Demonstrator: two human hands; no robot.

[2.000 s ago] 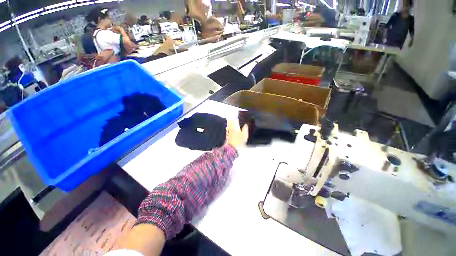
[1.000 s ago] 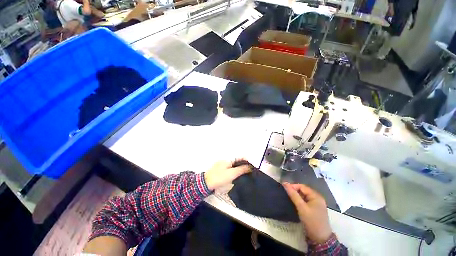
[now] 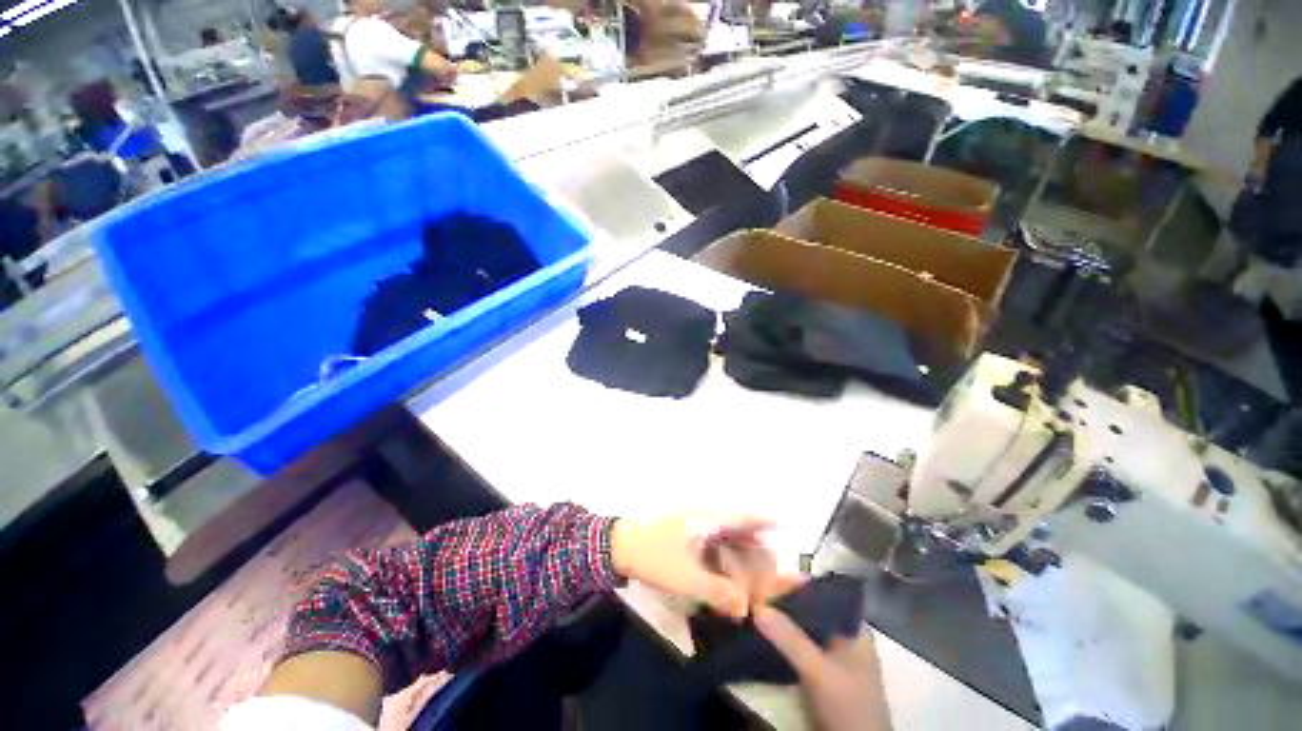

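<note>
A black fabric piece [image 3: 825, 611] is at the near edge of the white table, left of the machine bed. My left hand [image 3: 700, 560] grips its upper left part. My right hand [image 3: 828, 668] holds it from below, fingertips close to my left fingers; its wrist is cut off by the lower edge. The sewing machine head [image 3: 1000, 443] stands at right, the needle area [image 3: 928, 550] just right of the piece. A stack of black pieces with a sticker [image 3: 643, 340] and another black stack [image 3: 800, 343] lie at the far table edge.
A blue tote [image 3: 186, 300] with loose black pieces stands at left. Brown cartons [image 3: 857, 271] stand behind the table, with a red one [image 3: 921, 207] beyond. White sheet [image 3: 1099, 643] on the machine bed. People are in the background.
Both hands came from the far stack side to the near edge with a black piece. Since one second ago they have drawn together, and the piece looks folded or bunched. The view has shifted.
</note>
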